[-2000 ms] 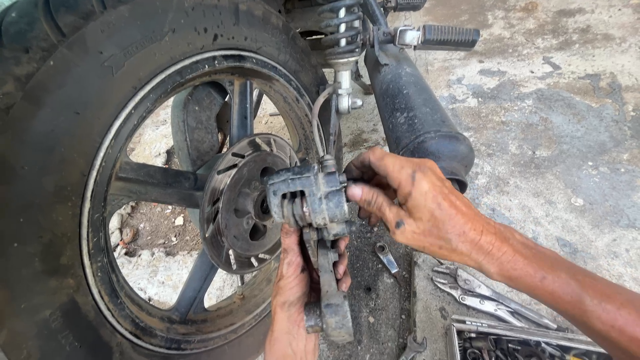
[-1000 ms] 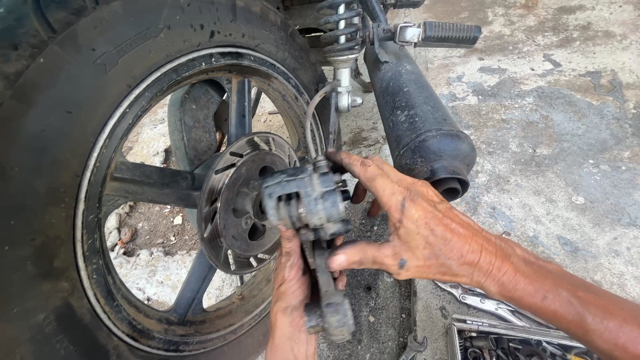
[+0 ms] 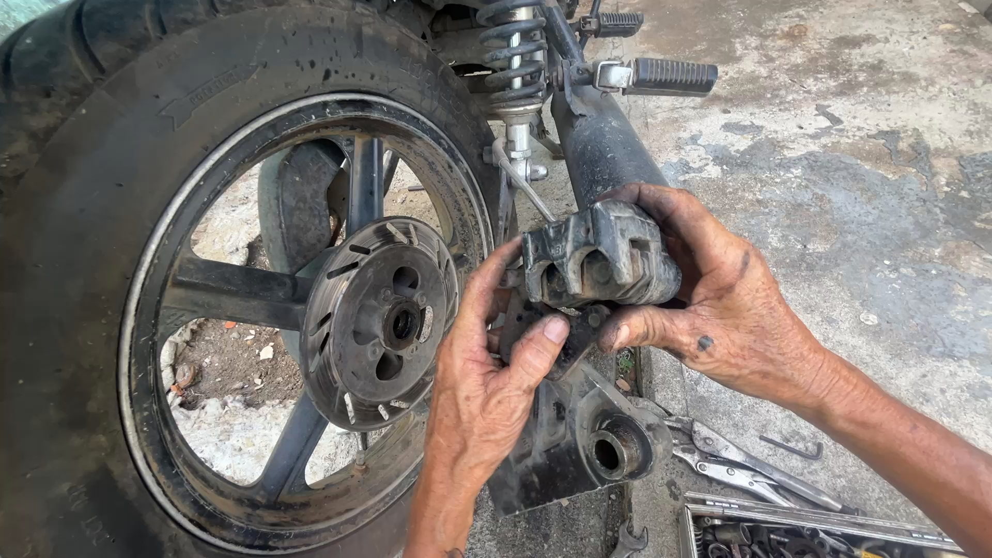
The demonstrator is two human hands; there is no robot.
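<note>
Both hands hold a dirty black brake caliper in front of the swingarm end. My right hand grips its right side, fingers over the top and behind, thumb below. With fingers behind and thumb in front, my left hand holds a dark bracket or pad part against the caliper's underside. The caliper's open slot faces the camera. A brake hose runs down behind the caliper. Left of the hands is the slotted brake disc on the wheel hub. The caliper's back is hidden.
The spoked motorcycle wheel fills the left. Swingarm lies below the hands; shock absorber, exhaust muffler and footpeg are above. Locking pliers, a hex key, an open-end wrench and a toolbox lie at lower right.
The caliper has been turned and moved right, so its open slot shows. The left hand has come up to its lower left side. The swingarm end is now in view beneath.
</note>
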